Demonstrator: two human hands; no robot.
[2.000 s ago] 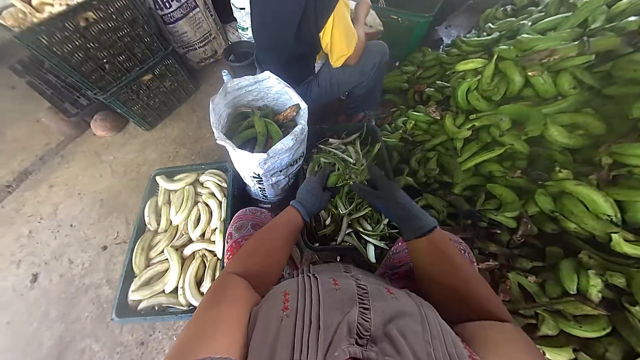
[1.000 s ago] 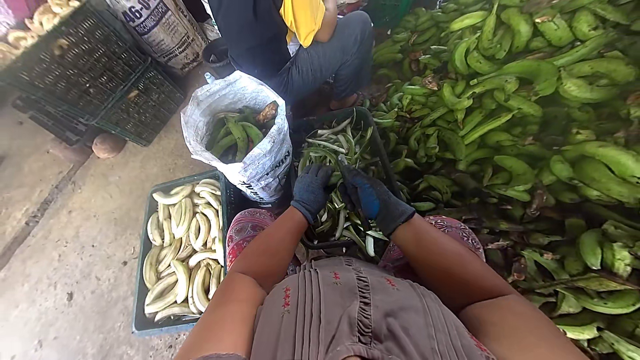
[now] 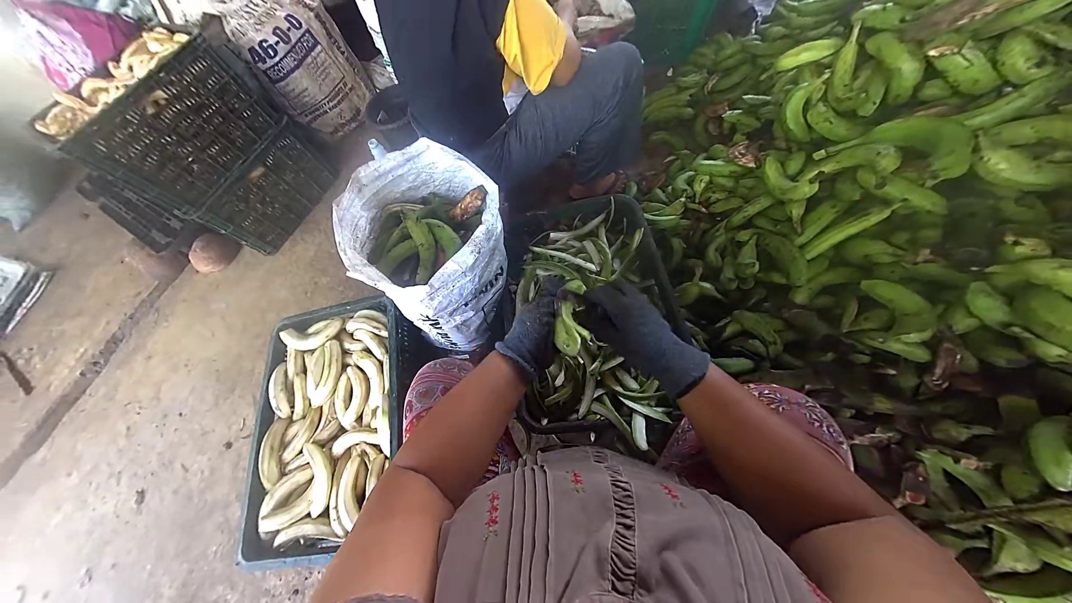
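Both my hands wear dark gloves over a black crate (image 3: 657,251) filled with strips of green peel (image 3: 624,394). My left hand (image 3: 536,331) is at the left of a green banana or plantain (image 3: 568,331), its fingers curled close to it. My right hand (image 3: 641,331) is at the right, fingers bent toward the same fruit; whether it grips the fruit or a tool is hidden. A white woven sack (image 3: 452,293) with green fruit inside stands left of the crate. Peeled pale bananas or plantains (image 3: 322,435) lie in a shallow crate (image 3: 272,368) at the lower left.
A large heap of green bananas or plantains (image 3: 879,201) covers the right side. Another person (image 3: 578,100) sits just beyond the crate. Stacked black crates (image 3: 193,142) holding pale pieces, a printed sack (image 3: 293,67) and a dark bucket (image 3: 389,113) stand at the upper left.
A green fruit shows between my hands now; earlier frames show peel strips there. The view has shifted somewhat.
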